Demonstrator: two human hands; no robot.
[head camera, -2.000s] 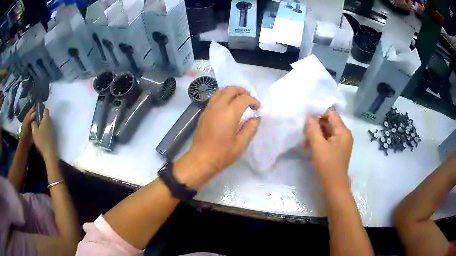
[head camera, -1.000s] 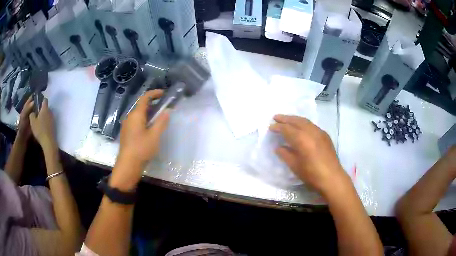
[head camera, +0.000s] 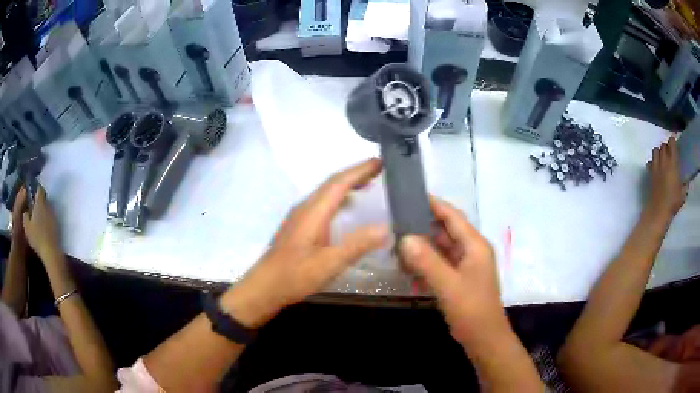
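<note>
A dark grey handheld fan is held upright in front of me, its round head up and the open end facing me. My right hand is shut on the lower handle. My left hand is beside the handle with its fingers apart; the fingertips come close to it. A white translucent sheet lies on the table behind my left hand, partly hidden by the fan. Three more grey fans lie together to the left.
Printed boxes stand along the back left. Two more boxes stand at the back right, beside a heap of small dark parts. Another person's hands are at the left edge, and another person's arm is at the right.
The fan has moved from my left hand, at the left, to the middle, and my right hand now grips its handle. The view has shifted to the right.
</note>
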